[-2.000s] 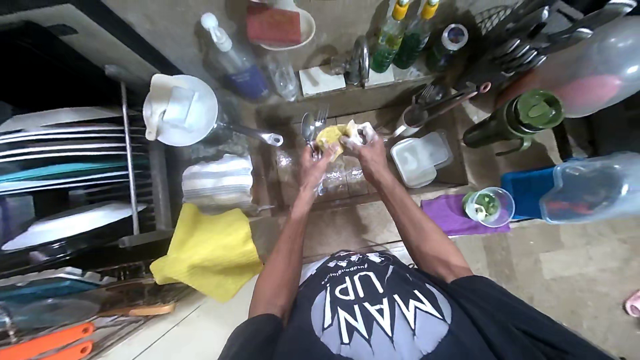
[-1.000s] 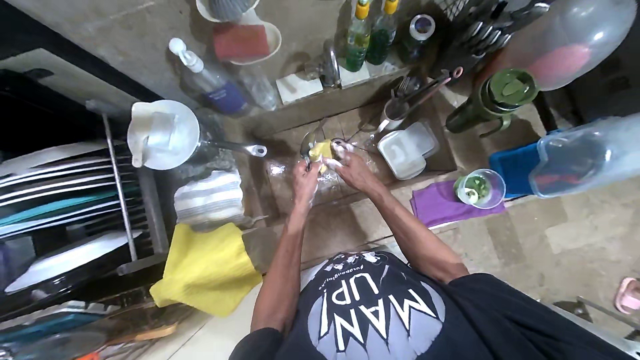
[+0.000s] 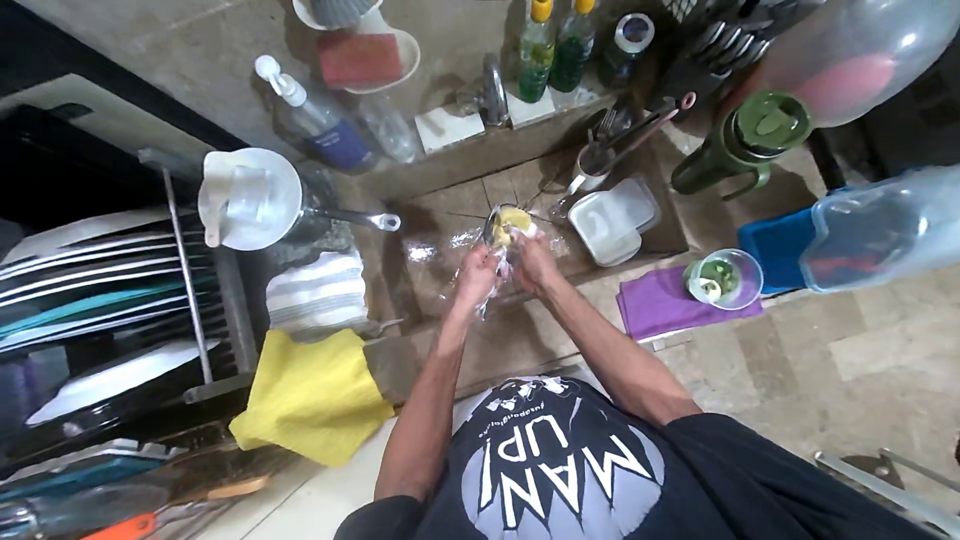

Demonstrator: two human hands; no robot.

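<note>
My left hand [image 3: 480, 274] and my right hand [image 3: 535, 261] are close together over a tiled sink basin [image 3: 442, 202]. Between them is a yellow sponge [image 3: 513, 219] with some white foam. My right hand is closed on the sponge's lower right side. A dark-rimmed metal utensil [image 3: 491, 225], partly hidden behind the sponge, rises from my left hand; its exact kind cannot be told. Water splashes and runs below the hands. Right of them in the basin lie a white plastic container [image 3: 604, 227] and a white mug [image 3: 592, 169] holding forks and other utensils.
A pot [image 3: 285, 206] with its handle over the basin, a striped cloth [image 3: 319, 292] and a yellow cloth [image 3: 319, 397] lie left. The faucet [image 3: 494, 90] and bottles stand behind. Right are a green tumbler [image 3: 739, 146] and a clear cup [image 3: 723, 279] on a purple cloth [image 3: 652, 304].
The hands stay over the basin, and the sponge has shifted against the utensil between them. Forks seen near the left hand two seconds ago no longer show plainly there. The view has shifted slightly.
</note>
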